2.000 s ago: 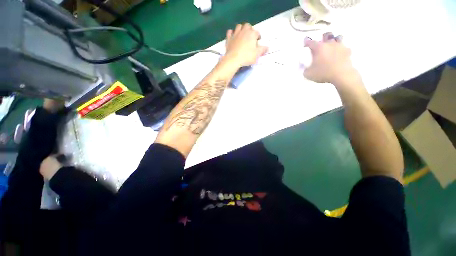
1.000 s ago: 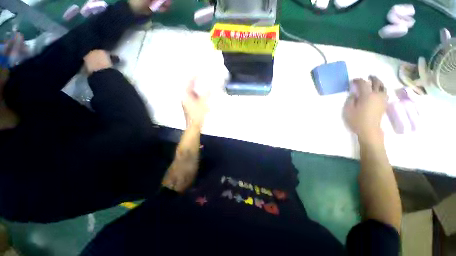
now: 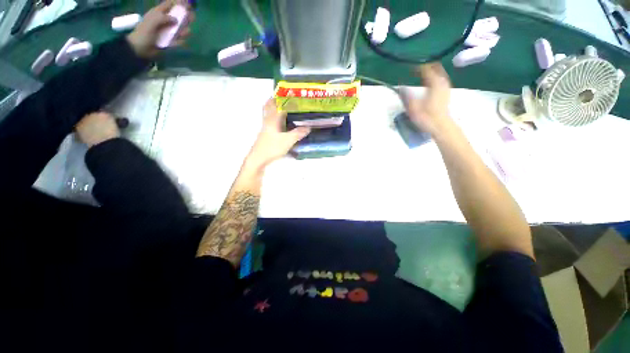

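Note:
The grey press (image 3: 316,38) stands before me with its yellow and red warning label (image 3: 318,97). Below the label, a pale pink housing (image 3: 318,122) lies in the dark fixture (image 3: 321,143). My left hand (image 3: 274,137) is at the fixture's left side, thumb at its front and fingers partly hidden behind the label; whether it grips the housing cannot be told. My right hand (image 3: 430,103) is blurred, over the upper edge of the blue-grey switch pad (image 3: 412,131); its fingertips are unclear.
Pink housings (image 3: 412,25) lie on the green belt (image 3: 387,58). A cream fan (image 3: 579,89) and pale pink parts (image 3: 508,134) are at the bench's right. A neighbour's hand (image 3: 163,29) holds a housing at left. A cardboard box (image 3: 577,296) is at lower right. A black cable loops behind.
The view has turned back towards the press. My left hand has moved to the fixture, where a housing now shows. My right hand has moved from beside the pink parts to the switch pad.

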